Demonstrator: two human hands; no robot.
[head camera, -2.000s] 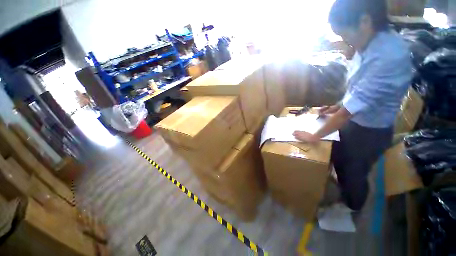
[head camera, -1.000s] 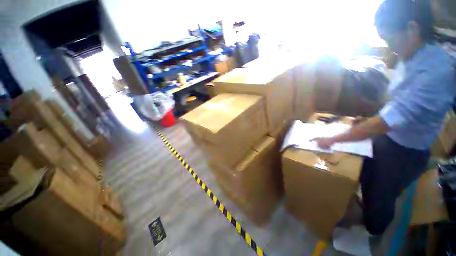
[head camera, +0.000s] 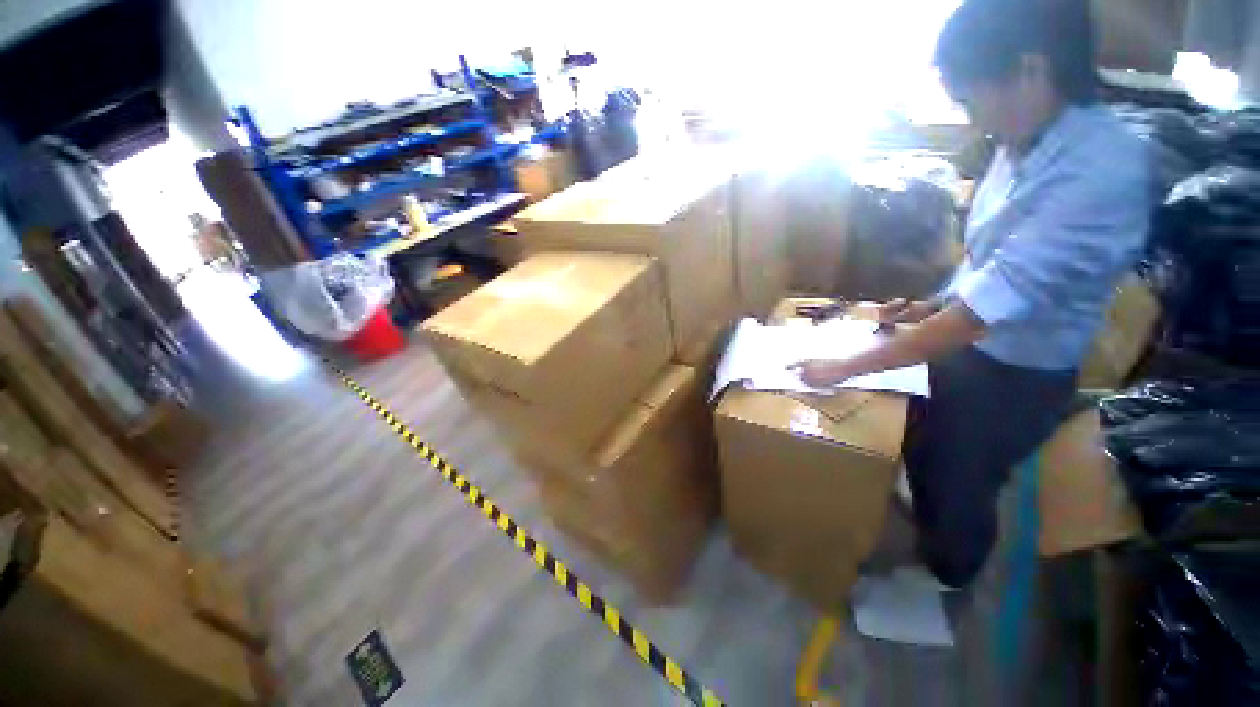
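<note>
Neither of my hands is in the picture. Nearest in front, large white paper sheets (head camera: 781, 354) lie on top of a taped brown carton (head camera: 804, 477). A standing person in a light blue shirt (head camera: 1057, 242) leans over them, with one hand flat on the sheets and the other at their back edge. A small dark object (head camera: 825, 312) lies on the carton top behind the sheets; it is too blurred to name.
Stacked brown cartons (head camera: 553, 325) stand left of the person. Yellow-black tape (head camera: 514, 532) crosses the grey floor. More cartons (head camera: 111, 594) are at the lower left, a red bin (head camera: 370, 336) and blue shelving (head camera: 387, 166) behind. A white sheet (head camera: 902, 611) lies low by the person's feet.
The view swung right-to-left and back, so the scene shifted right, then left again. The person stays at the carton; the far hand, hidden a second ago, shows again near the sheets' back edge.
</note>
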